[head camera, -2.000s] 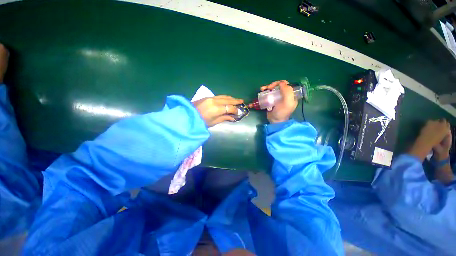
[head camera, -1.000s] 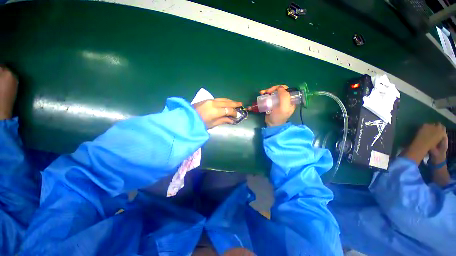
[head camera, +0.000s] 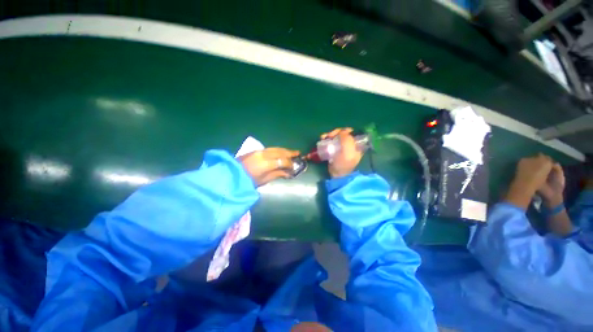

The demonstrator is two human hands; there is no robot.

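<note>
My left hand [head camera: 268,165] holds a small black and silver workpiece [head camera: 298,166] in its fingertips above the green bench. My right hand [head camera: 344,152] is closed around a clear dispensing syringe [head camera: 328,149] with pinkish contents. The syringe's red hub [head camera: 313,156] points left at the workpiece; whether the needle tip touches it cannot be told. A green adapter [head camera: 371,135] is at the syringe's rear, with a clear air hose [head camera: 416,150] curving from it. A crumpled white wiping cloth [head camera: 229,245] with pinkish stains lies partly under my left forearm.
A black controller box [head camera: 460,187] with a red light stands right of my hands, a white crumpled wipe [head camera: 467,135] on top. A white strip [head camera: 260,57] crosses the green surface; two small units [head camera: 343,39] lie beyond it. Another person's hands [head camera: 538,179] are at right.
The view has shifted, so the bench things sit lower and further left in the picture. The person's hand at the far left has left the view. My hands keep the same hold.
</note>
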